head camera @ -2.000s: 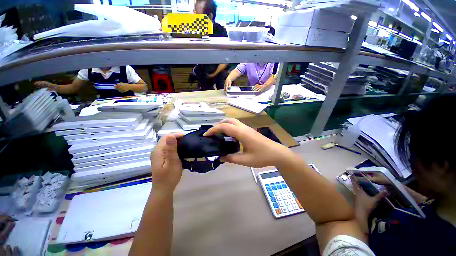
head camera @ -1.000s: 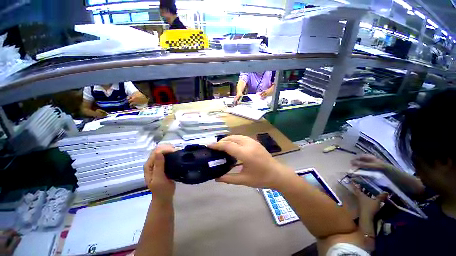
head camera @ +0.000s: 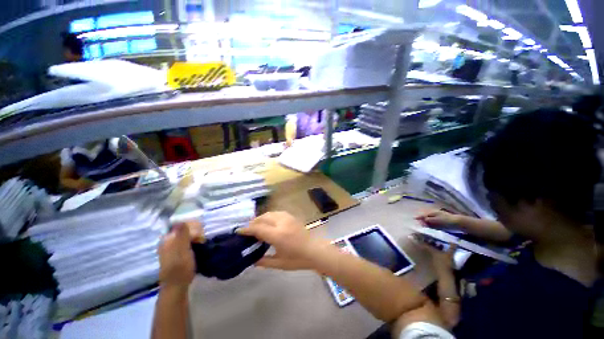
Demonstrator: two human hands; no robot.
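Note:
A black rounded item, a strap or pouch by its look (head camera: 225, 256), is held up above the bench between my two hands. It is blurred. My left hand (head camera: 177, 255) grips its left end. My right hand (head camera: 281, 240) grips its right end, fingers on top. A white calculator with a black writing panel (head camera: 379, 249) lies on the bench to the right, beyond my right forearm. My forearm hides part of its keypad.
Stacked white cases (head camera: 99, 248) stand at left. A dark smartphone (head camera: 322, 199) lies on the brown cardboard (head camera: 291, 192). A shelf rail (head camera: 265, 106) and metal post (head camera: 387, 126) cross ahead. A neighbour (head camera: 530, 198) sits close at right, handling a white case. A small pale-handled tool (head camera: 395, 198) lies behind.
The view has swung right, so the scene sits further left. Both hands still hold the black item, now tilted. More of the calculator's black panel shows beyond my forearm.

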